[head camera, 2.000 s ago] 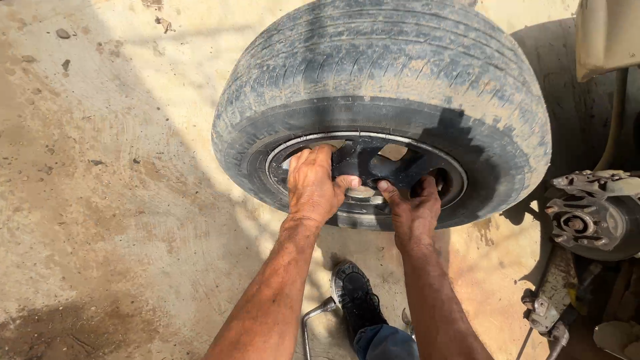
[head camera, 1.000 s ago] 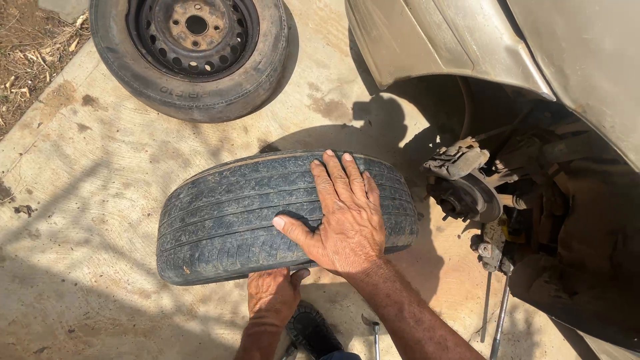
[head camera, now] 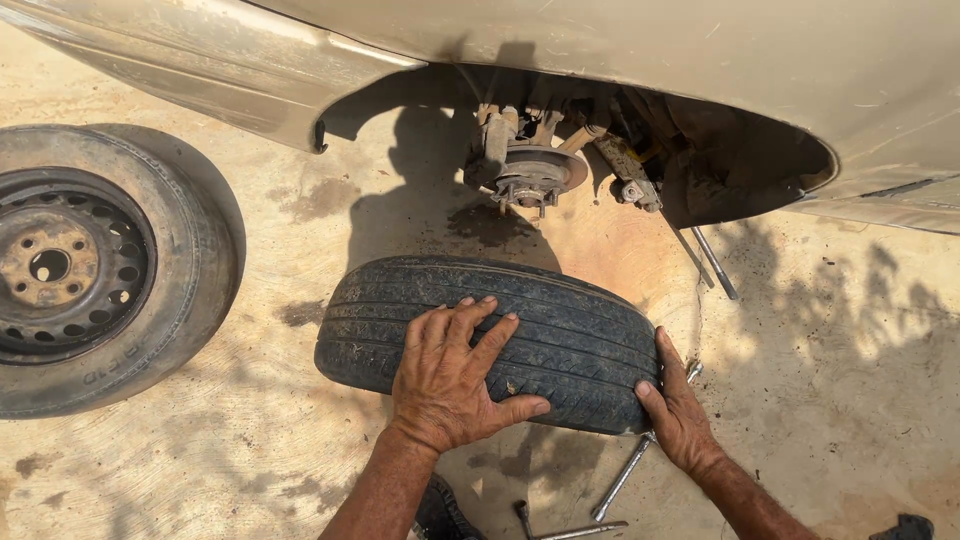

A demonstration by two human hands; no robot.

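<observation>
An upright car tyre (head camera: 570, 330) stands on the ground with its dusty tread turned up toward me. My left hand (head camera: 454, 375) lies spread on the tread, left of its middle, fingers apart. My right hand (head camera: 671, 405) presses against the tyre's right end, thumb on the tread edge and fingers along the side. Beyond the tyre, inside the car's wheel arch, is a bare hub with studs (head camera: 529, 193) and a brake disc (head camera: 566, 169); the tyre does not touch them. The wheel's rim is hidden from this view.
A second wheel with a rusty steel rim (head camera: 112, 300) lies flat at the left. The car's beige fender (head camera: 225, 67) spans the top. A jack (head camera: 630, 180) stands under the car, its metal bar (head camera: 712, 262) sticking out. Lug wrenches (head camera: 622, 480) lie near my shoe (head camera: 442, 510).
Two seconds ago both hands gripped the wheel at its rim; now they are on the tread and end. Since one second ago, my right hand has moved from the tread to the tyre's right end. The view has turned.
</observation>
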